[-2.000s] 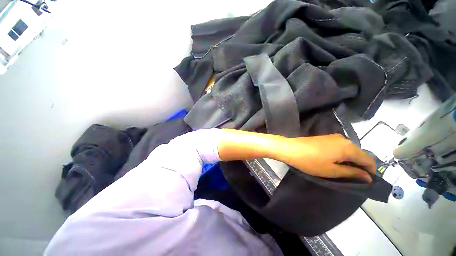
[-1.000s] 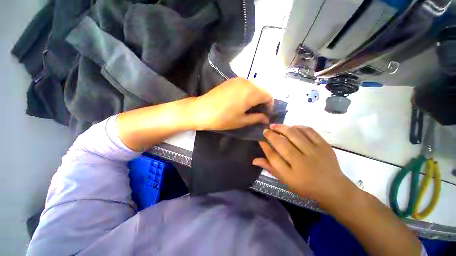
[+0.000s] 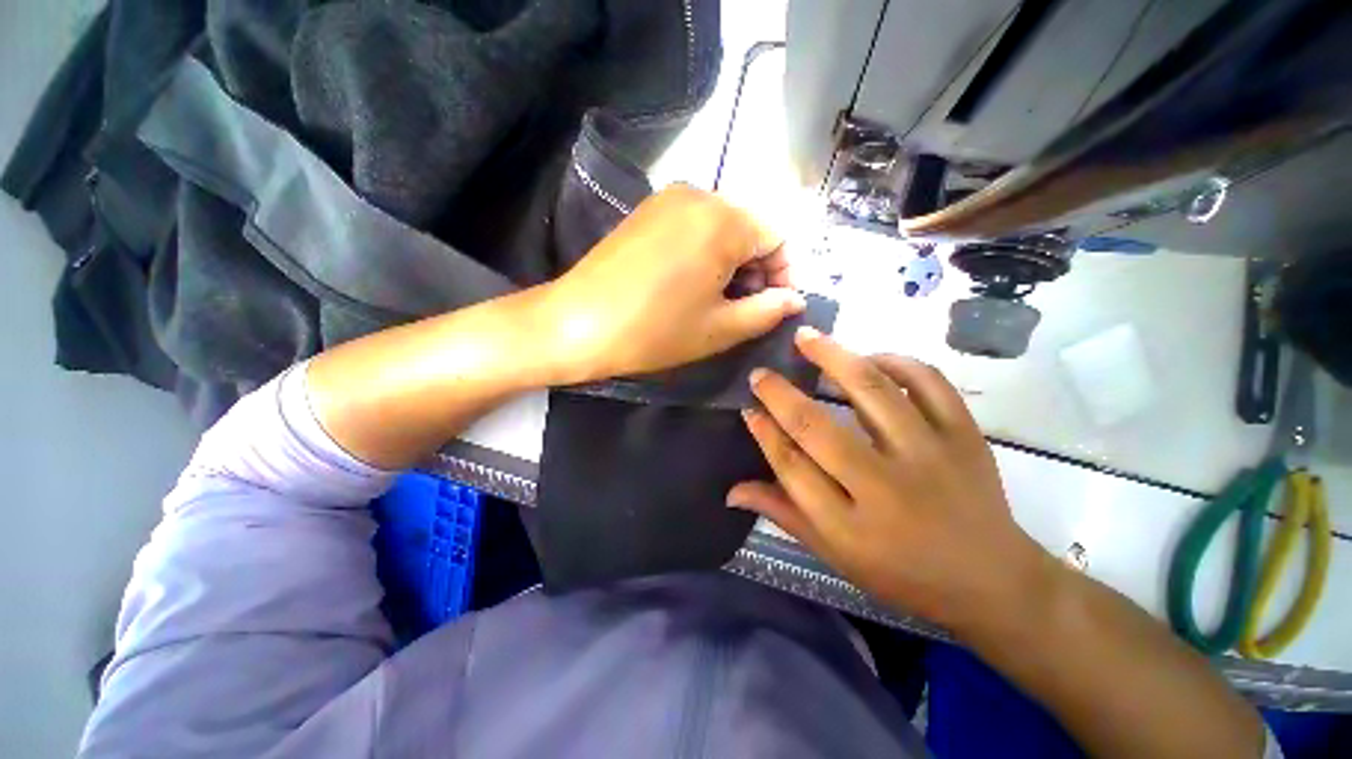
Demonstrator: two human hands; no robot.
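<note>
A dark grey garment [image 3: 430, 119] is heaped at the upper left, with pale stitching along one edge. A smooth dark band [image 3: 638, 482] runs from under my hands down over the front edge of the table. My left hand [image 3: 675, 289] pinches the band's small folded end [image 3: 814, 316] between thumb and fingers. My right hand [image 3: 890, 460] lies with spread fingers on the same end, its fingertips touching the cloth just right of my left hand. The sewing machine's needle area [image 3: 875, 186] is just above the folded end, blurred by glare.
A round dark knob [image 3: 993, 319] stands right of the needle. A pale square patch [image 3: 1106, 372] shows on the bed. Black snips [image 3: 1259, 349] and green and yellow scissors [image 3: 1225, 564] lie at right. A ruler strip [image 3: 830, 581] runs along the front edge. A blue bin [image 3: 430, 549] is below.
My right hand has come into view and onto the cloth since the oldest frame. Since one second ago, its fingers have spread flatter, and my left hand stays pinched on the end.
</note>
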